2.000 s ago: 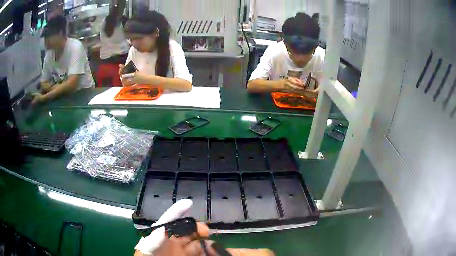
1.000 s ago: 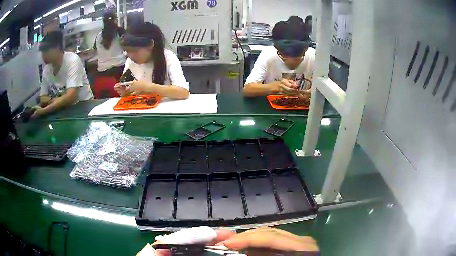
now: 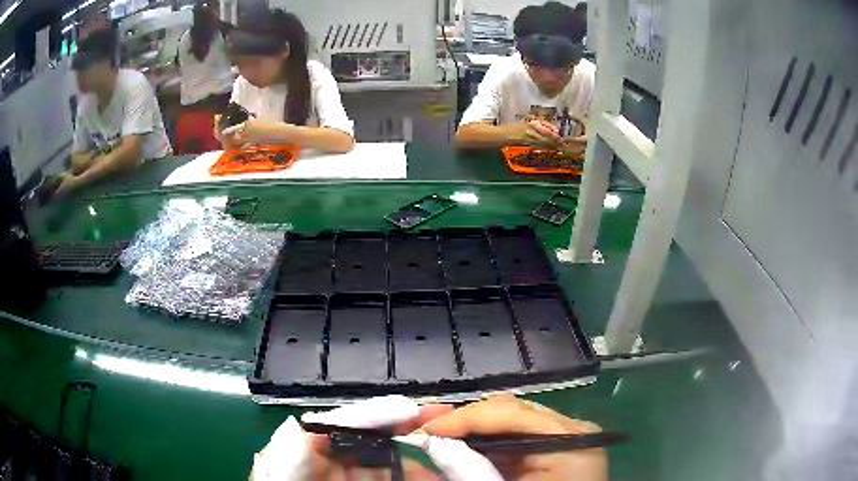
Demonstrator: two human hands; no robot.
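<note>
My left hand [image 3: 292,456], in white finger cots, holds a black phone middle frame [image 3: 365,447] at the bottom edge of the picture. Only one end of the frame shows; the rest is hidden or cut off. My right hand [image 3: 527,442], also with a white finger cot, holds tweezers [image 3: 536,440] with black handles. Their bright tips touch or nearly touch the frame's end. What lies at the tips is too small to tell.
An empty blister tray [image 3: 421,338] lies ahead of my hands. Bagged clear plastic [image 3: 202,268] lies left of it. Phone frames [image 3: 421,211] lie on the green belt beyond. A white post [image 3: 635,254] stands right. People sit opposite with orange trays [image 3: 252,160]. More frames [image 3: 80,409] lie lower left.
The hands have risen further into view and more of the right hand and tweezers shows. The tweezers point to the left at the frame. The loose frames on the belt have shifted right.
</note>
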